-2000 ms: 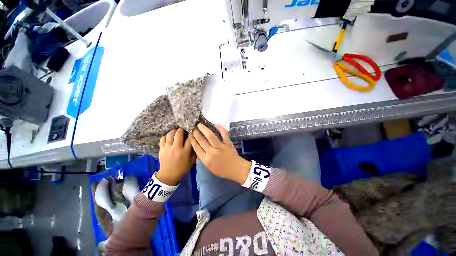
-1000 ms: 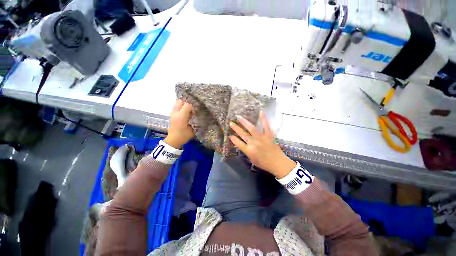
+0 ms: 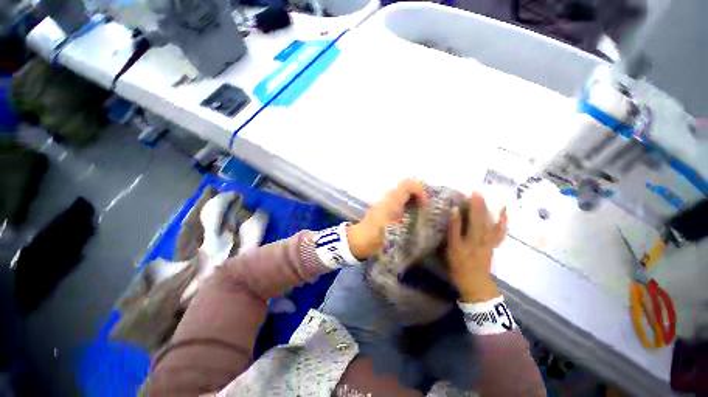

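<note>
The speckled brown-grey fabric piece [image 3: 419,229] is bunched between my two hands at the table's front edge, its lower part hanging over my lap. It is blurred. My left hand [image 3: 386,217] grips its upper left side, fingers curled. My right hand [image 3: 475,246] lies against its right side with the fingers raised and somewhat spread; the blur hides how firmly it holds. The needle area of the white sewing machine [image 3: 613,143] stands to the right, apart from the fabric.
Scissors [image 3: 652,306] with orange-yellow and red handles lie on the white table [image 3: 373,116] at the right. A maroon block [image 3: 691,364] is at the lower right. Speckled and white pieces [image 3: 221,233] lie on a blue bin or cloth [image 3: 116,353] at left. A grey machine part [image 3: 203,35] stands far left.
The view has swung left, so table and machine appear further right and tilted. The fabric, earlier spread flat in both hands, is now bunched and drawn nearer the lap.
</note>
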